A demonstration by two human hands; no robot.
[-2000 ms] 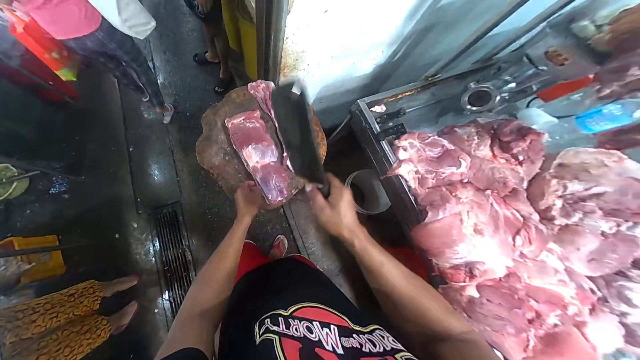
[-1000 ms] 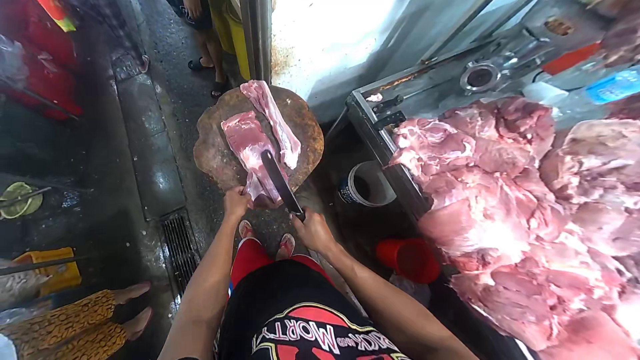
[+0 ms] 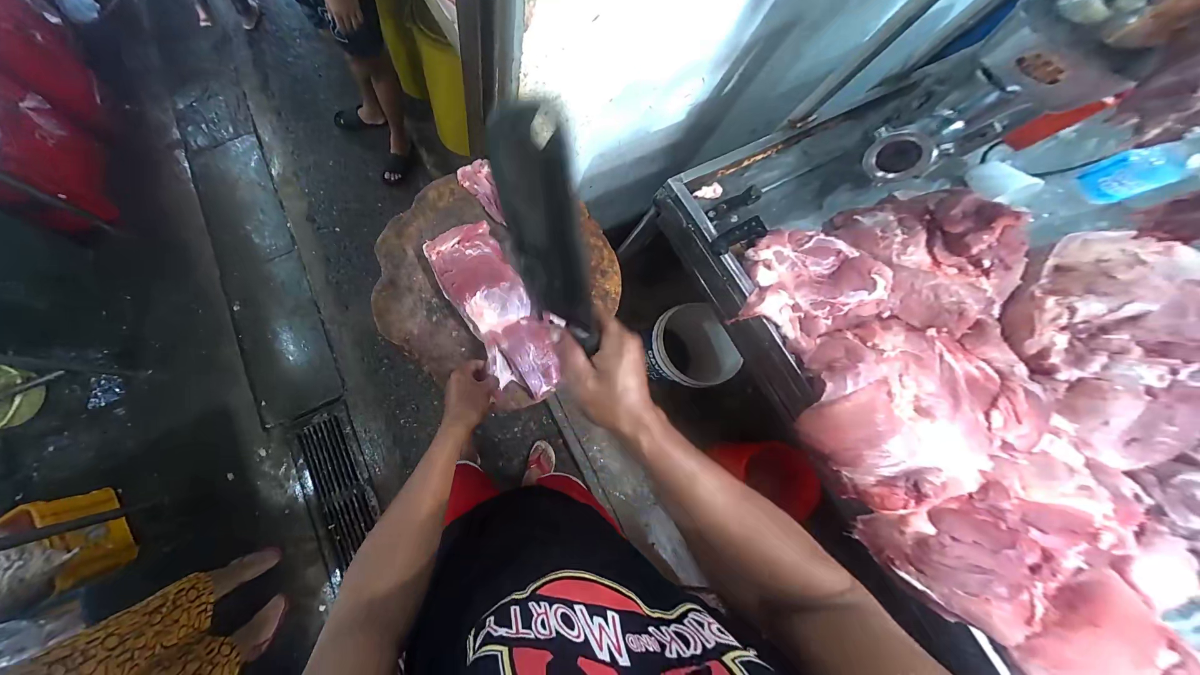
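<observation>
A slab of raw meat (image 3: 483, 291) lies on a round wooden chopping block (image 3: 408, 281). My left hand (image 3: 469, 389) is at the slab's near left end, its fingers closed on the meat's edge. My right hand (image 3: 609, 375) grips the handle of a cleaver (image 3: 539, 206), whose wide dark blade, blurred, is raised over the block's right part. Behind the blade, a second strip of meat (image 3: 480, 187) shows only at its far end; the rest is hidden.
On the right, a metal table (image 3: 689, 220) bears a large pile of raw meat (image 3: 900, 394) and a meat grinder (image 3: 900, 155). Beneath it are a white bucket (image 3: 694, 345) and a red bucket (image 3: 773, 473). People's legs (image 3: 370, 94) show near the block. A floor grate (image 3: 337, 487) lies left.
A second ago the cleaver was down against the slab's near part; now it is raised and turned flat to view. My left hand stays at the near end of the meat.
</observation>
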